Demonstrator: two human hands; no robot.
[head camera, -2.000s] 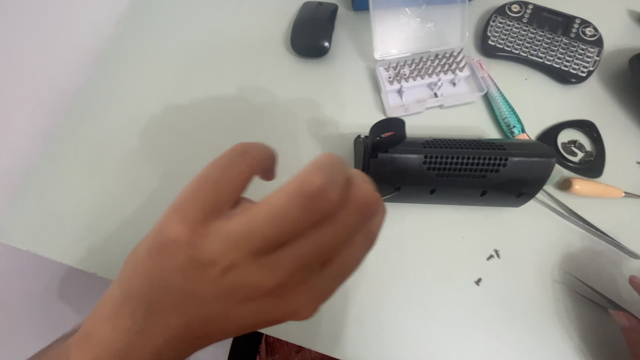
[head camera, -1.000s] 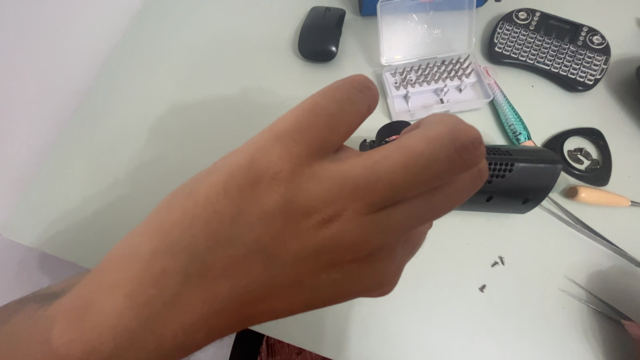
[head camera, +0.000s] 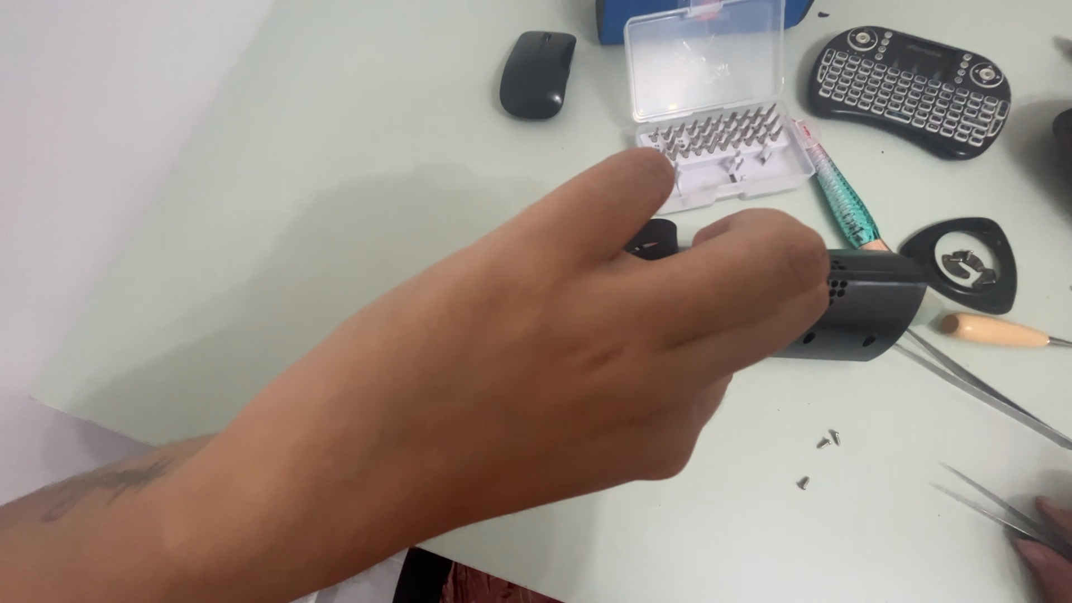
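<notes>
My left hand (head camera: 569, 343) reaches across the black perforated device housing (head camera: 871, 314) and covers most of it. Its fingers are bent at the housing's upper side, but whether they grip it is hidden. Beyond the thumb a small black round part (head camera: 657, 238) shows at the housing's left end. At the lower right edge my right hand (head camera: 1047, 548), only partly in view, holds metal tweezers (head camera: 992, 501) with their tips apart. Several small screws (head camera: 829, 440) lie on the table between the housing and the tweezers.
Behind the housing stands an opened clear plastic case of screwdriver bits (head camera: 720, 155). Around it lie a black mouse (head camera: 538, 75), a mini keyboard (head camera: 913, 90) and a teal-handled tool (head camera: 846, 197). Rightward are a black ring-shaped part (head camera: 917, 243), a wooden-handled tool (head camera: 997, 329) and second tweezers (head camera: 988, 389).
My left hand has moved right from the housing's left end and now covers much of it. My right hand still holds the tweezers at the lower right.
</notes>
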